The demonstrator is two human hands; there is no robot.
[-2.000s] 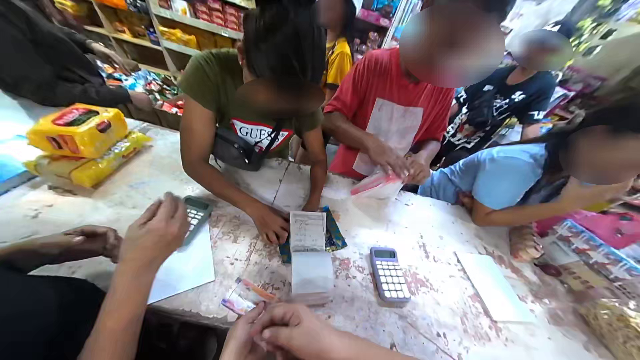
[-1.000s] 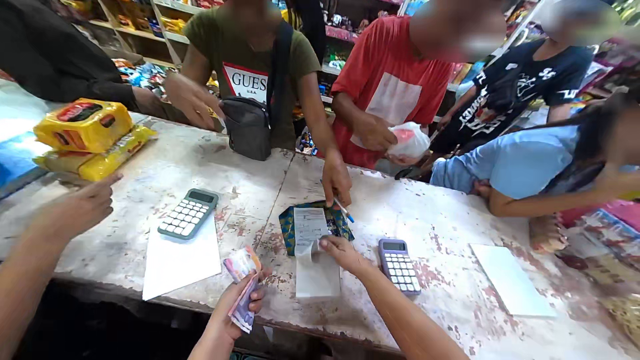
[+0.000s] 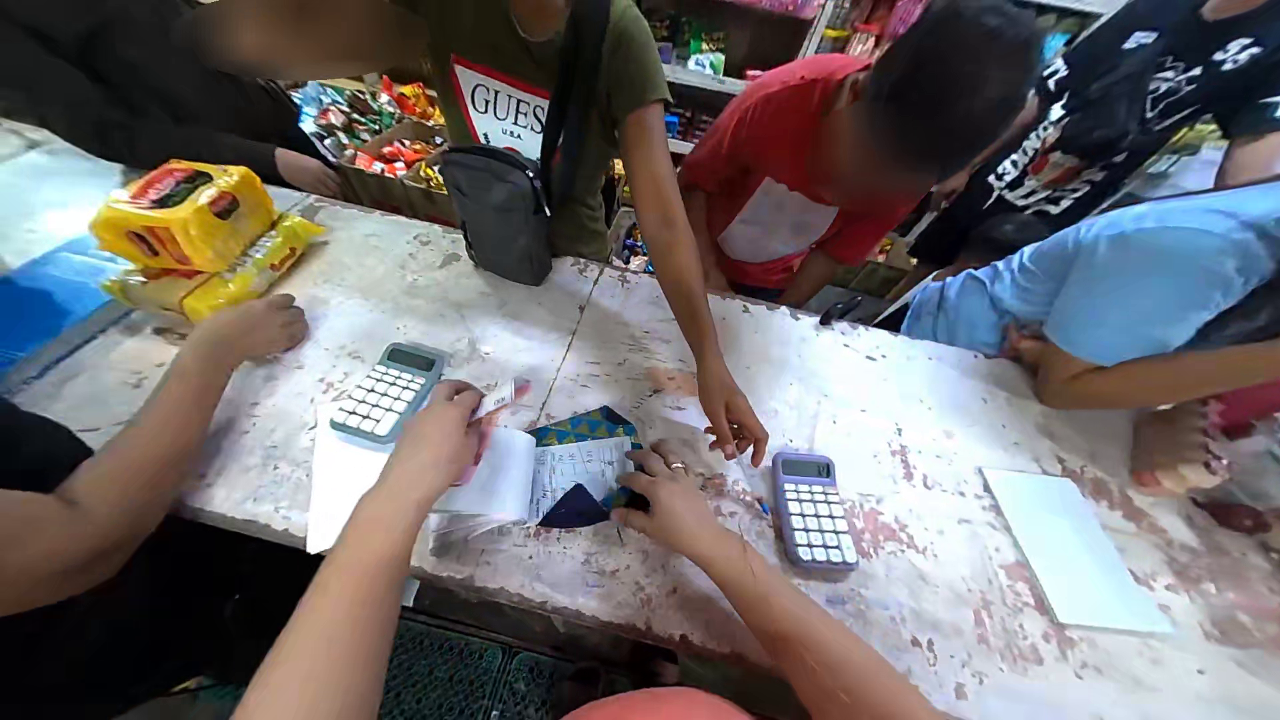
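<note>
My left hand [image 3: 445, 430] holds folded banknotes [image 3: 498, 400], partly hidden by its fingers, above a receipt pad [image 3: 500, 473] with white leaves. With its fingers curved, my right hand [image 3: 663, 495] touches the right edge of a patterned blue-green cloth or pouch [image 3: 590, 427] that lies under the written slip [image 3: 575, 468]. A grey-green calculator [image 3: 390, 392] rests left of my left hand, partly on a white sheet [image 3: 342, 480]. To the right of my right hand lies a purple calculator [image 3: 815, 510], with a pen [image 3: 757, 497] beside it.
Across the worn white counter [image 3: 920, 450], a person's hand [image 3: 730, 410] hovers near my right hand. Another person's hand [image 3: 262, 325] rests at left by yellow snack packs [image 3: 190, 235]. A black shoulder bag [image 3: 497, 215] hangs over the far edge. A white pad [image 3: 1070, 550] lies at right.
The banknotes in my left hand have moved up over the pad. My right hand has gone from the pad's leaves to the pouch edge. The opposite person's hand has moved off the pouch.
</note>
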